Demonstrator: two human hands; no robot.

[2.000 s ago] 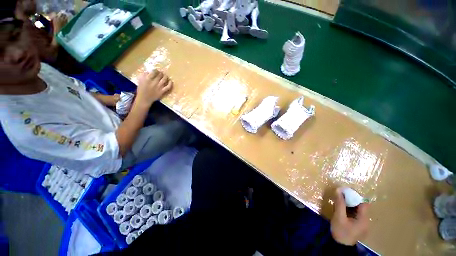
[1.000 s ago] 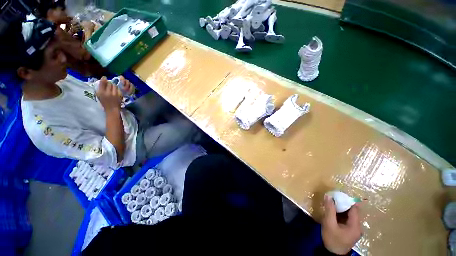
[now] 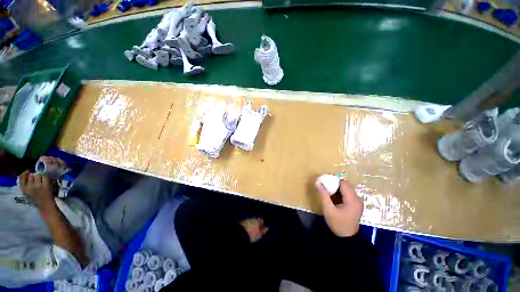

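Note:
My right hand (image 3: 344, 212) is over the bench's front edge, closed around the white squeeze bottle (image 3: 329, 183), whose greenish nozzle points up and right. My left hand (image 3: 254, 228) is low over my dark clothing, small and partly hidden; whether it holds anything cannot be told. Two white-grey molded housings lie side by side on the brown bench, the left one (image 3: 213, 136) and the right one (image 3: 249, 129). A yellow item (image 3: 198, 134) lies beside the left housing. Another ribbed housing (image 3: 269, 63) stands on the green belt.
Flared pieces are piled on the belt (image 3: 179, 39). Standing housings (image 3: 470, 138) and a white object (image 3: 430, 112) are at the right end. Blue crates hold housings at left (image 3: 122, 272) and right (image 3: 507, 268). A coworker sits at left beside a green crate (image 3: 64, 101).
The view has swung right, so the bench items appear further left and the right crate shows. My left hand has come into view. My right hand still holds the bottle.

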